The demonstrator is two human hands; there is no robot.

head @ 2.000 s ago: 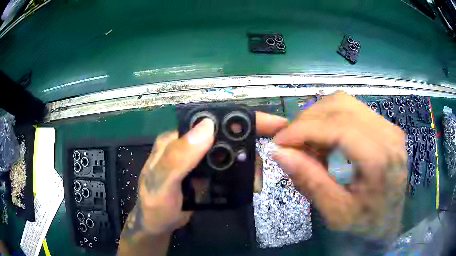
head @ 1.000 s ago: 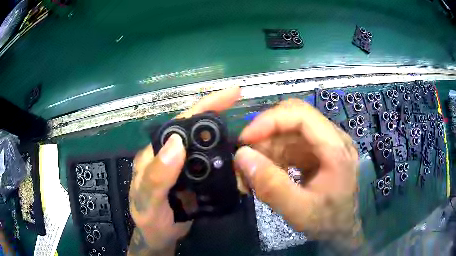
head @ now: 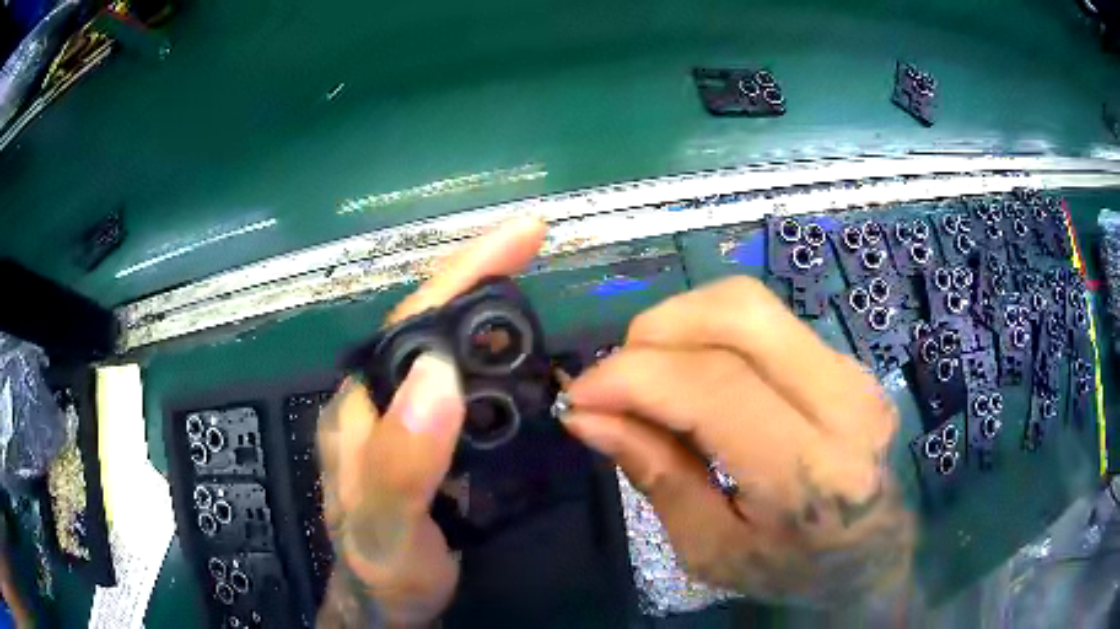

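Observation:
My left hand (head: 399, 492) holds a black camera module (head: 522, 479) with three ringed round lenses, its thumb over the upper left lens. My right hand (head: 749, 442) is just right of the module and pinches a small clear piece (head: 561, 406) between thumb and fingertip, close to the module's right edge. The heap of small clear pieces (head: 657, 559) in the black tray is partly hidden below my right hand. The tray's left compartment holds several black plates (head: 227, 442).
Many black modules (head: 940, 350) lie on the green bench at right. A pale rail (head: 307, 277) crosses in front of the green conveyor (head: 516, 98), which carries plates (head: 741, 91). White paper (head: 133, 528), plastic bags (head: 25, 406) and cream pieces (head: 68, 492) are at left.
The bright spot beside the lower lens no longer shows on the module, and a clear piece now shows at my right fingertips. Both hands and the module have shifted left in the picture over two seconds.

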